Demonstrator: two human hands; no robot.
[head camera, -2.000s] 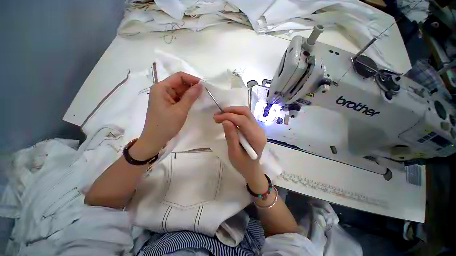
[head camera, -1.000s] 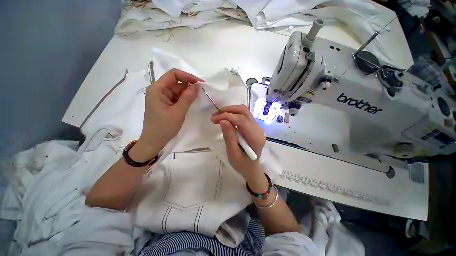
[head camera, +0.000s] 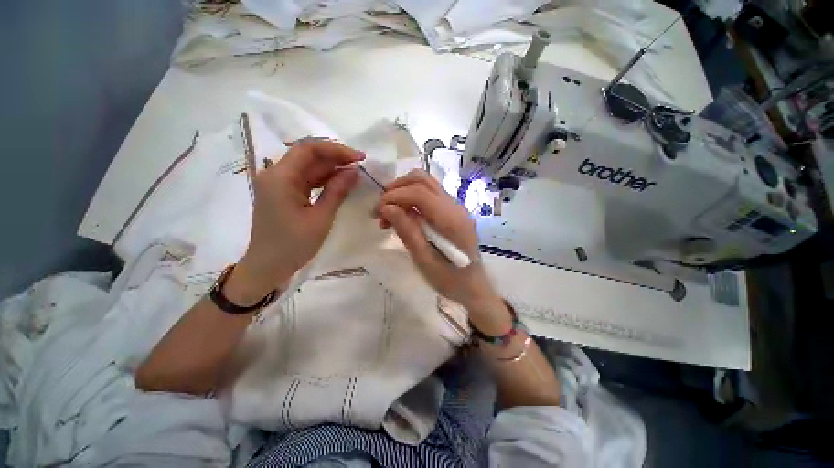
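Note:
My right hand (head camera: 430, 224) holds a white-handled pointed tool (head camera: 445, 245) like a pen, its thin metal point aimed up and left at my left fingertips. My left hand (head camera: 306, 201) pinches something small at the tool's point, perhaps cloth edge or thread; it is too small to tell. The white garment (head camera: 334, 334) with dark double stitch lines and a pocket outline lies under both hands, over the table edge and my lap. Brown-edged strips (head camera: 160, 187) show on its left part.
The brother sewing machine (head camera: 594, 164) stands at the right, its light on over the needle area. White garments (head camera: 302, 37) are heaped along the table's back. More white cloth (head camera: 82, 356) hangs at the left. A printed scale (head camera: 594, 320) runs along the front edge of the table (head camera: 695, 343).
The whole view has shifted, so the machine and table appear further left. The tool handle lies flatter, and my hands are slightly closer together. Both still hold on.

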